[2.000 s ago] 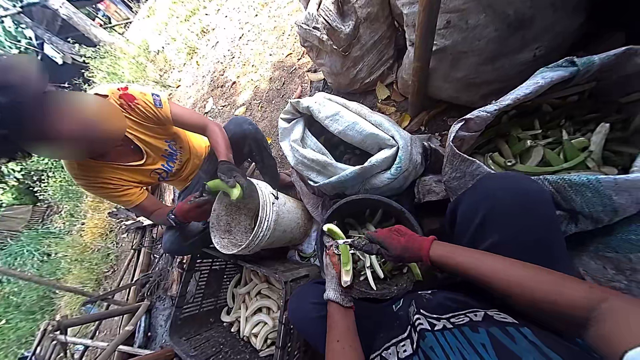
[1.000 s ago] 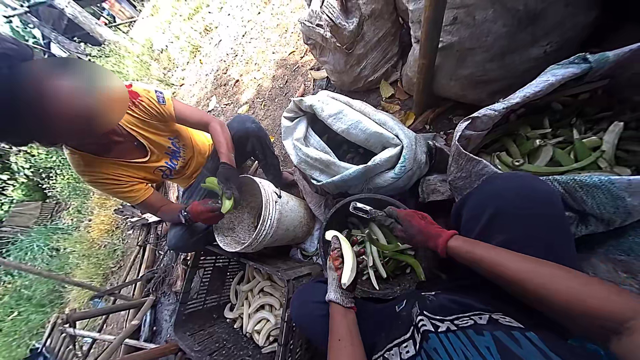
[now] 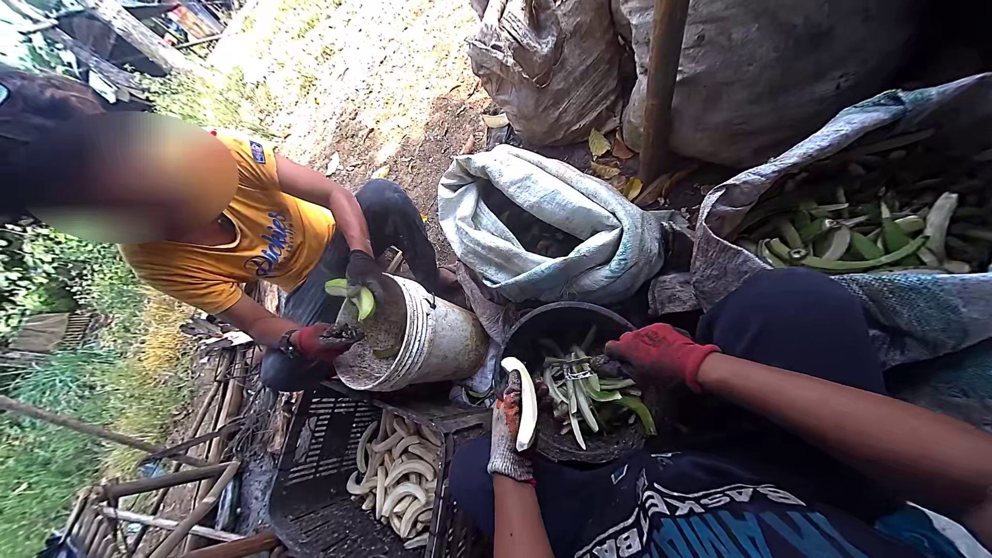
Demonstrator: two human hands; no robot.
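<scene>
My left hand [image 3: 508, 430], in a dirty white and orange knit glove, holds a peeled banana [image 3: 523, 403] upright beside the rim of a black bucket [image 3: 570, 310]. Over the bucket's right side is my right hand [image 3: 659, 353] in a red glove, closed on a small metal-bladed peeling tool [image 3: 580, 364]. Green and white banana peels [image 3: 589, 395] lie in the bucket beneath the tool. Many peeled bananas [image 3: 403, 473] fill the right part of a black plastic crate [image 3: 310, 473] at lower left.
Opposite, a person [image 3: 263, 240] in gloves holds a green banana [image 3: 364, 302] over a white bucket [image 3: 457, 333]. An open woven sack [image 3: 542, 170] stands beyond my bucket. Another sack [image 3: 721, 232] at right holds peels [image 3: 860, 240]. A wooden post [image 3: 663, 85] rises between full sacks.
The banana in my left hand, partly green two seconds ago, is now white and peeled. My right hand has moved rightward, away from it. The other person's gloved hands have shifted slightly.
</scene>
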